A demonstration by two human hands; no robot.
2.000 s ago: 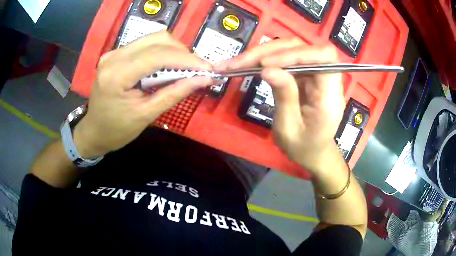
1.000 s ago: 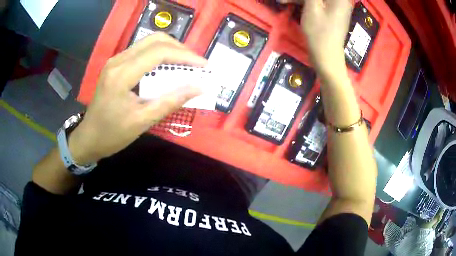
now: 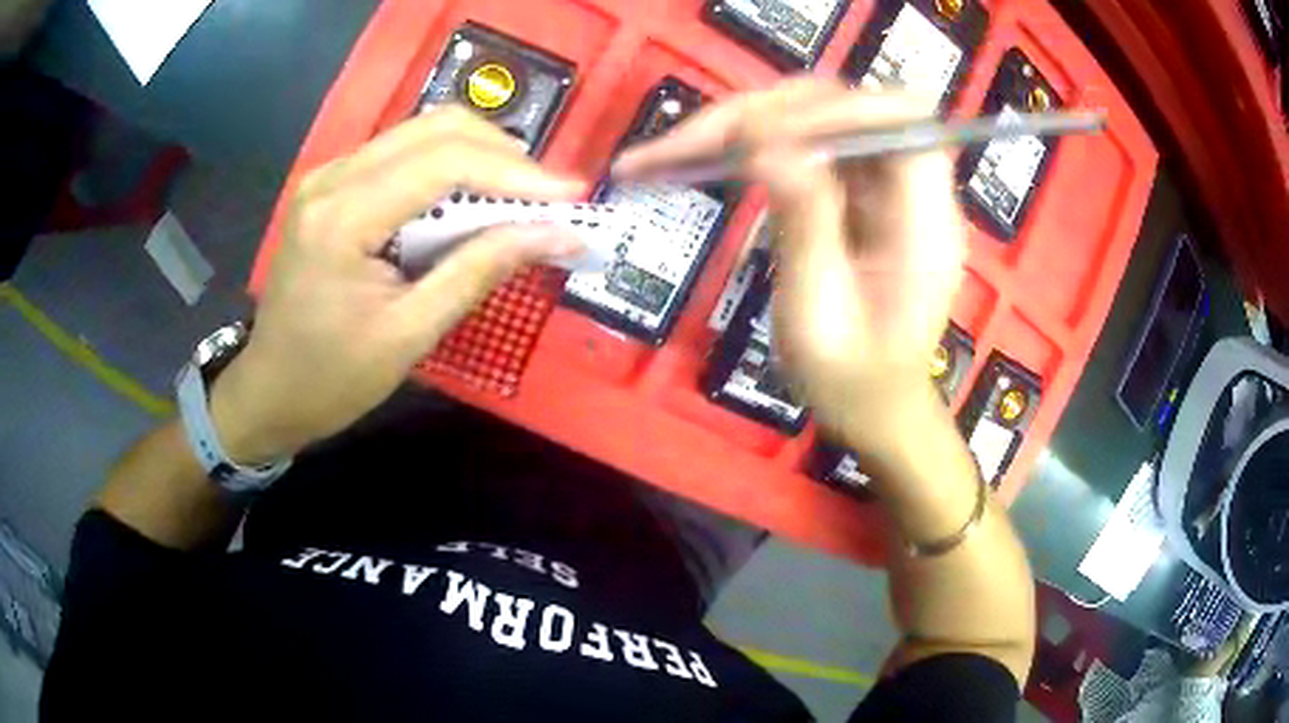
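My left hand (image 3: pixel 346 283) pinches a small white sticker sheet (image 3: pixel 460 223) with a row of black dots along its top edge. My right hand (image 3: pixel 862 254), slightly blurred, holds long silver-grey tweezers (image 3: pixel 961 136) between thumb and fingers. Their tip end is near the sheet's right end; whether it touches is hidden by the fingers and blur. Below both hands lies a red tray (image 3: pixel 622 403) with black phone-like units in its pockets. One unit (image 3: pixel 643 283) lies between my hands. Another unit (image 3: pixel 491 88) shows a round gold part. A red mesh-like piece (image 3: pixel 495 332) is below my left hand.
A dark phone-like device (image 3: pixel 1162 332) and a white-framed round object (image 3: pixel 1237 466) stand right of the tray. White paper (image 3: pixel 1127 540) lies at the right. A person's hand and sleeve (image 3: pixel 1195 689) show at lower right. A white slip (image 3: pixel 180 259) is at the left.
My right hand has come back from the tray's far side to beside the sheet in my left hand. The tray appears shifted slightly right and down in view. The dotted sheet now looks more folded.
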